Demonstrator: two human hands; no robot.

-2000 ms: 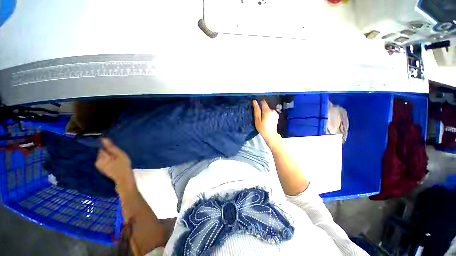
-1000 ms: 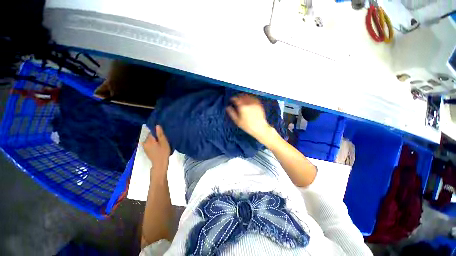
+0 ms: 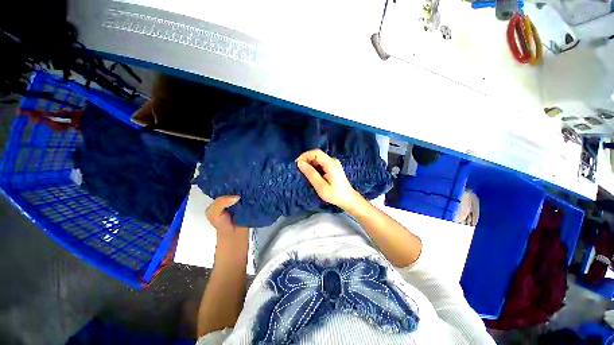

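A navy blue garment piece (image 3: 269, 155) with a puckered elastic band lies across my lap, its far part under the table edge. My left hand (image 3: 224, 211) grips its near left edge between thumb and fingers. My right hand (image 3: 326, 178) is over the puckered band, fingers curled with thumb and forefinger close together; whether it pinches cloth or a thread cannot be told.
The white machine table (image 3: 303, 74) spans the front, with red and yellow scissors loops (image 3: 524, 39) at right. A blue crate (image 3: 101, 232) holding navy cloth is at left. A blue bin (image 3: 501, 236) with dark red cloth (image 3: 538, 276) is at right.
The garment has been drawn from its stretched position leftward into a bunch on my lap. My left hand has moved right and nearer me; my right hand has come off the table edge onto the band.
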